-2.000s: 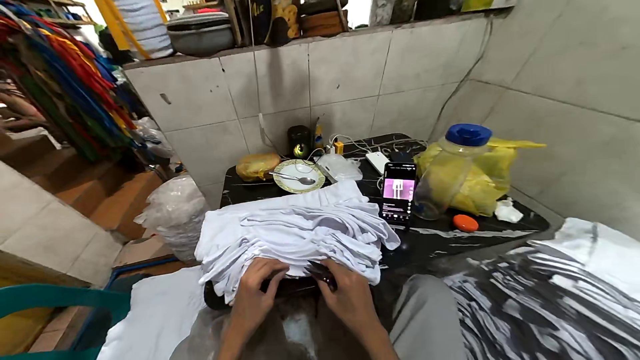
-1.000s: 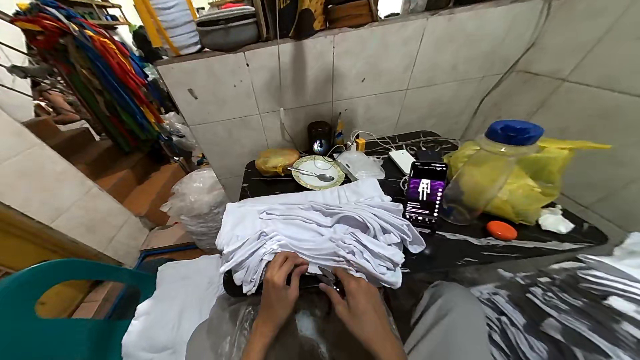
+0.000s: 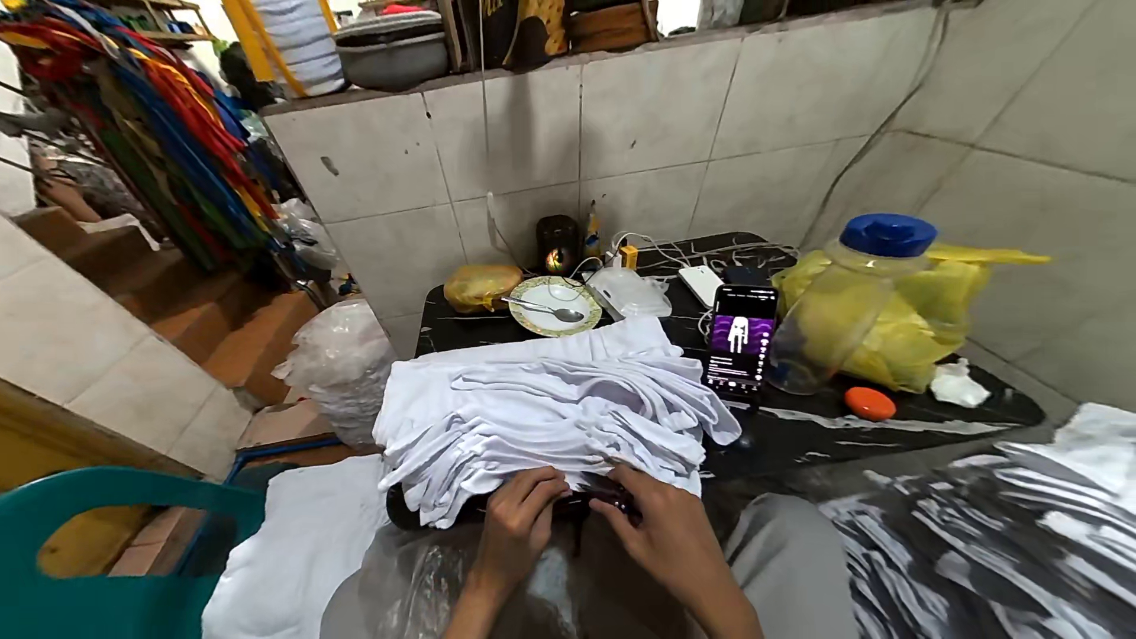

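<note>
A pile of white fabric pieces lies in loose folds on the black marbled table. At the pile's front edge is my left hand, its fingers bent against the cloth. Just to its right, my right hand has thumb and fingers around a small dark object, too unclear to name; part of it lies between the two hands. Whether the left fingers grip the cloth or the object cannot be told. A lit smartphone stands upright right of the pile.
Behind the pile are a plate with a spoon and a wrapped yellowish item. A blue-lidded plastic jar, a yellow bag and an orange lid stand right. A green chair is at left, striped fabric at right.
The view has shifted a little. Both hands remain at the front edge of the white pile, with small changes in finger position. The picture on the phone screen has changed.
</note>
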